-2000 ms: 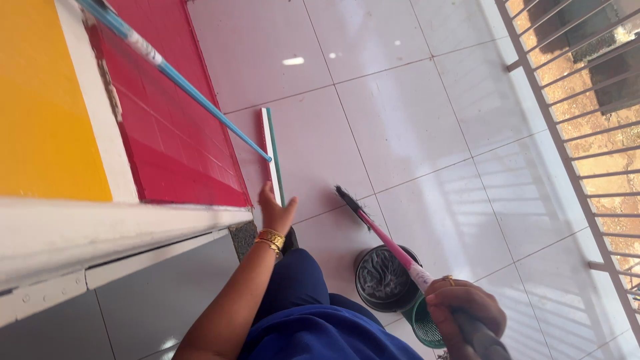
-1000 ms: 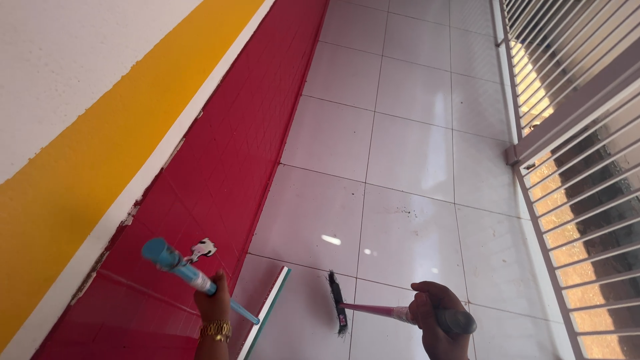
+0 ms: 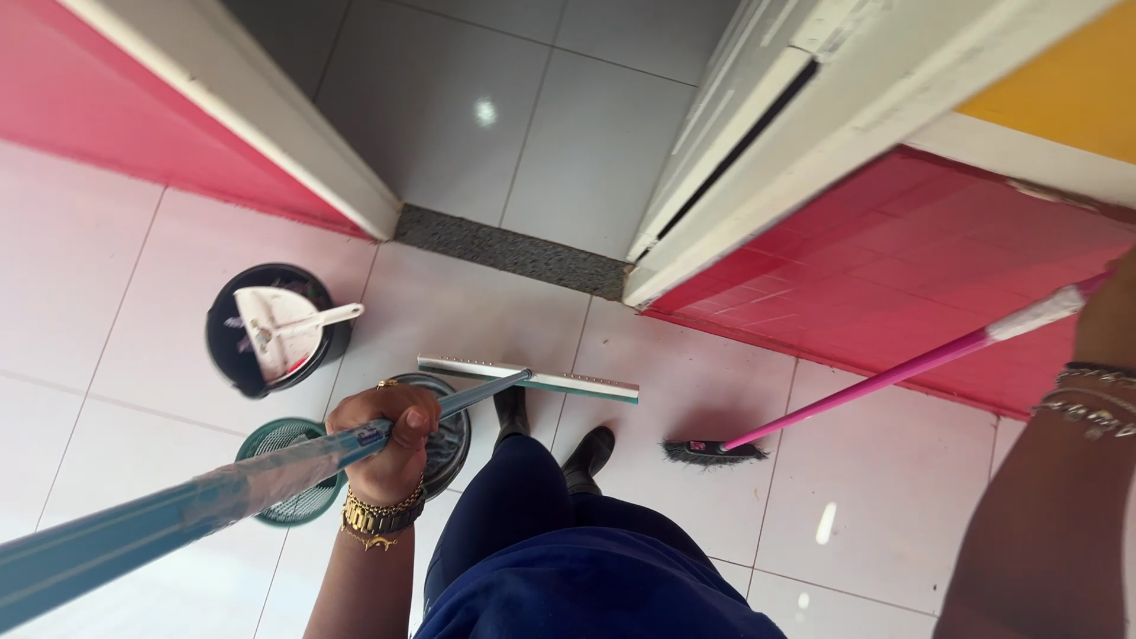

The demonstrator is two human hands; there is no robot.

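Note:
My left hand [image 3: 383, 435], with gold bracelets and a watch, is closed around the blue handle of a floor squeegee [image 3: 577, 383]. Its long head rests on the tiles in front of my dark boots [image 3: 587, 457]. At the right edge my right hand [image 3: 1109, 306] is partly cut off, at the upper end of the pink handle of a broom [image 3: 714, 451]; its fingers are mostly hidden. The broom's dark bristles touch the floor to the right of my boots. A white dustpan [image 3: 280, 333] lies across a black bucket [image 3: 222, 346] at the left.
Beside my left hand stand a green perforated basket [image 3: 288, 510] and a round dark container [image 3: 448, 444], partly hidden by the hand. Ahead is a doorway with a grey stone threshold [image 3: 510, 248], between white frames and red lower walls [image 3: 852, 266].
The view has swung strongly round to the doorway. My left hand, empty two seconds ago, now grips the squeegee handle. The dustpan and black bucket have come into view.

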